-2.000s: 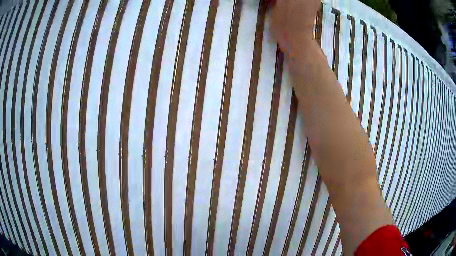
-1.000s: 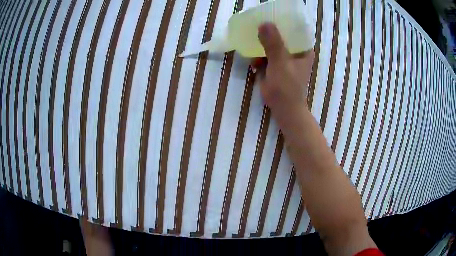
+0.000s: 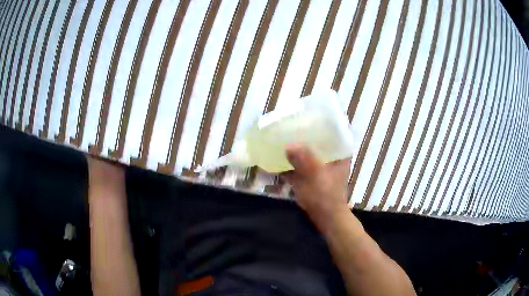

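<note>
My right hand [image 3: 319, 182] is closed around a translucent squeeze bottle [image 3: 301, 133] with pale yellow liquid in it. The bottle lies tilted, and its thin white nozzle [image 3: 217, 164] points left, its tip at the near end of a brown strip [image 3: 200, 121]. The white panel [image 3: 255, 34] with many parallel brown strips fills the upper view. My left forearm [image 3: 110, 225] reaches up to the panel's near edge at the left. My left hand is hidden under or behind that edge, so its fingers do not show.
The panel's near edge curves across the view, with small stepped strip ends along it. Below it are my dark trousers with an orange-brown patch [image 3: 195, 285]. A blue object [image 3: 29, 272] and a small shiny item [image 3: 66, 273] lie at the lower left.
My right hand and the bottle have come from the far part of the panel down to its near edge. More of the near edge and my left forearm now show.
</note>
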